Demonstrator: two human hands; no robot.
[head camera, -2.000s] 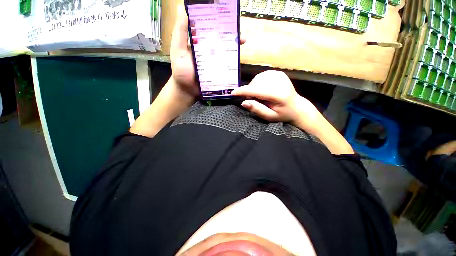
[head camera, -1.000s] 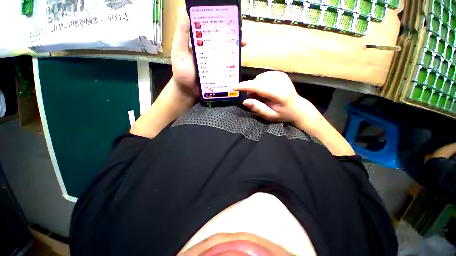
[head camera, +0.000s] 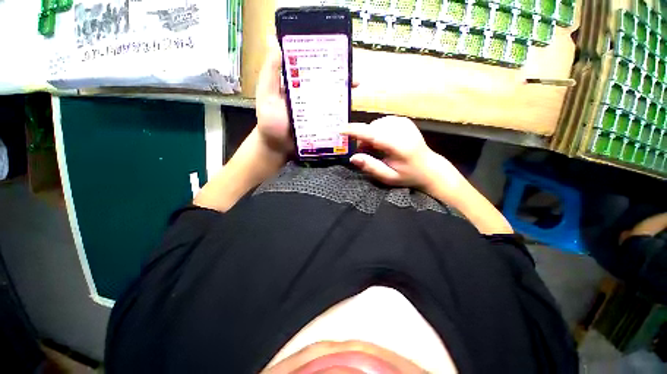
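Observation:
A smartphone [head camera: 317, 91] with a lit pink-white screen is upright in front of me. It shows a list with small red pictures and a small orange patch at the bottom. My left hand [head camera: 273, 109] holds it from the left and behind, so most of those fingers are hidden; a fingertip shows at the right edge. My right hand [head camera: 395, 150] is at the phone's lower right, its index fingertip at or just over the screen. It holds nothing.
Small square green units [head camera: 446, 29] lie in a grid on a cardboard sheet [head camera: 453, 91] with a thin dark stick [head camera: 550, 82]. More units [head camera: 635, 109] lie on stacked cardboard at right. A printed stack [head camera: 139, 44] is at left, a blue stool [head camera: 545, 208] below right.
The whole view has shifted, so table and phone appear slightly lower. The phone's list sits lower on the screen, under a dark band. My left hand still holds the phone.

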